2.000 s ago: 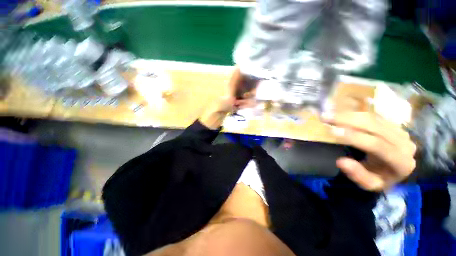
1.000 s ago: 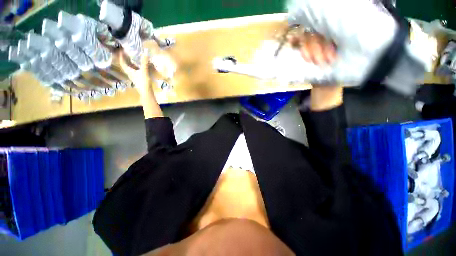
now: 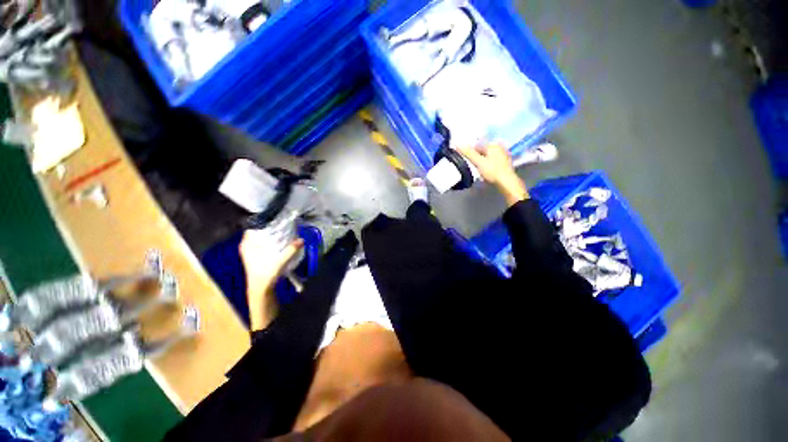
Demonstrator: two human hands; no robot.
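My left hand [image 3: 270,259] grips a white-grey part with a black band [image 3: 251,186], its pale wide end pointing up and left. My right hand [image 3: 497,171] holds another part with a black band [image 3: 446,175] at the near edge of a blue tray [image 3: 562,105]. A narrow pale tip shows to the right of this hand. The tray holds a white liner sheet [image 3: 497,99] and pale parts with dark straps at its far end. The fingers of both hands are partly blurred or hidden.
Stacked blue trays [image 3: 285,108] stand at the upper left. A blue bin [image 3: 652,289] of grey-white parts is at the right. The tan bench [image 3: 194,345] holds grey ribbed parts [image 3: 95,337], a red stick tool [image 3: 93,174] and white paper [image 3: 59,134]. Yellow-black tape [image 3: 384,147] marks the floor.
The view has turned from the bench to the blue trays. My left hand, earlier at the bench row, now holds a banded part in the air. My right hand's part is now at the tray.
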